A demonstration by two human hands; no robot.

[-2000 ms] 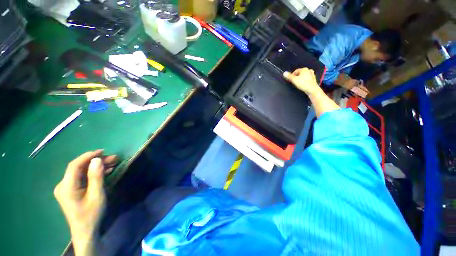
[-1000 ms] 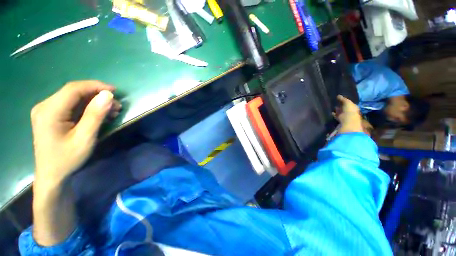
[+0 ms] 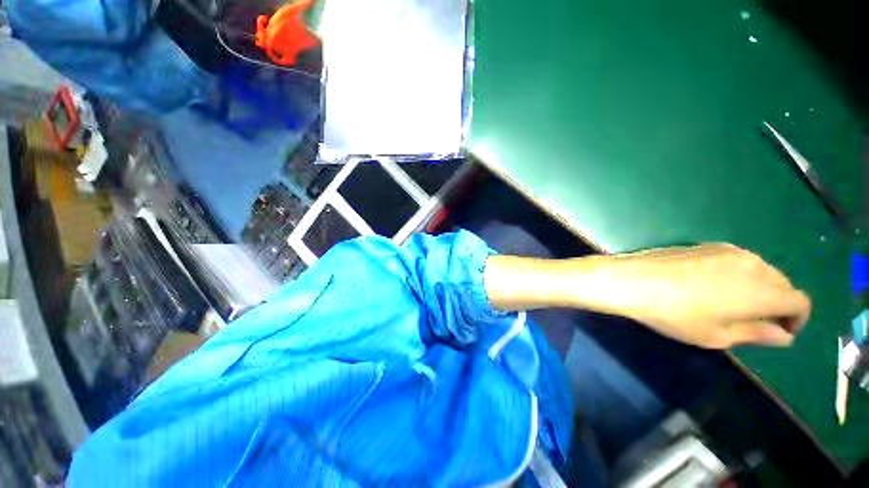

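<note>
My left hand (image 3: 724,295) is over the front edge of the green-matted bench (image 3: 648,124), at the right of the view. Its back faces up and its fingers curl down and away. Its fingertips and anything between them are hidden. My right hand is out of view. A silver-grey flat cover in clear plastic (image 3: 395,76) lies at the bench's left end. A thin pointed silver tool (image 3: 803,168) lies on the mat beyond my left hand.
A red-orange clamp-like object (image 3: 286,34) is left of the bagged cover. White frames (image 3: 360,200) stand below it. Stacked dark panels (image 3: 133,286) are at the far left. Another person's blue clothing (image 3: 114,48) shows top left. A white strip (image 3: 841,381) lies at the right edge.
The view has swung left, away from the black trays and the person at the right. My right hand has left the picture. My left hand now appears at the right, palm down.
</note>
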